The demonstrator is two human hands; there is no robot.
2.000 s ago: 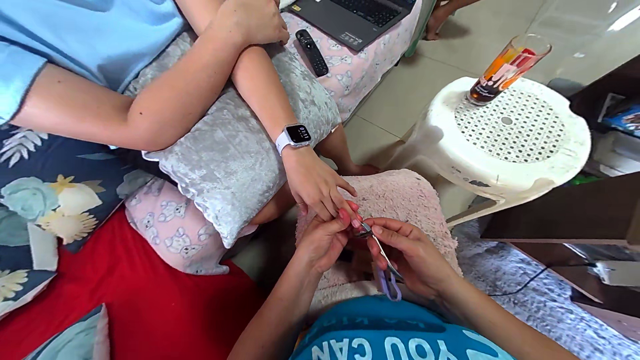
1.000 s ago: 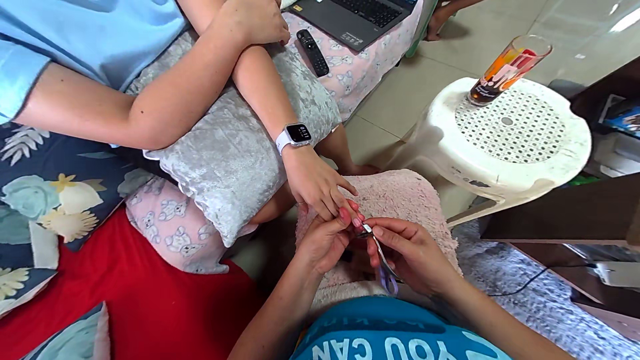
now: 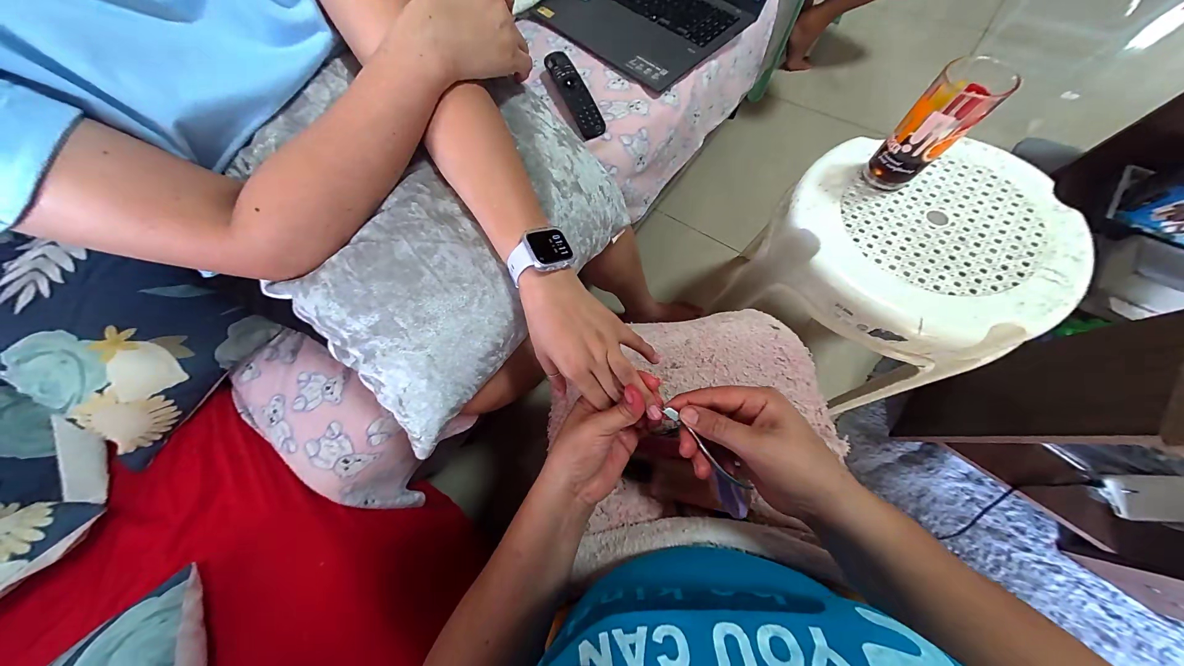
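My left hand (image 3: 597,449) grips a fingertip of another person's hand (image 3: 587,347), which wears a white smartwatch (image 3: 546,250). My right hand (image 3: 763,439) pinches a thin metal tool (image 3: 708,453), probably a nipper or cuticle tool, with its tip by that person's fingertips. A small white piece (image 3: 672,415) shows at my right fingertips; I cannot tell what it is. Something purple (image 3: 730,497) hangs below my right hand. A pink fluffy towel (image 3: 731,356) lies beneath the hands.
A grey velvet pillow (image 3: 416,277) supports the person's arms. A remote control (image 3: 575,95) and a laptop (image 3: 647,42) lie beyond. On the right, a white plastic stool (image 3: 1054,240) holds a patterned glass (image 3: 939,120). A dark wooden shelf (image 3: 1045,388) stands near my right arm.
My right hand has shifted slightly at the fingertips, and the tool in it has changed its tilt. My left hand keeps its hold on the other person's finger.
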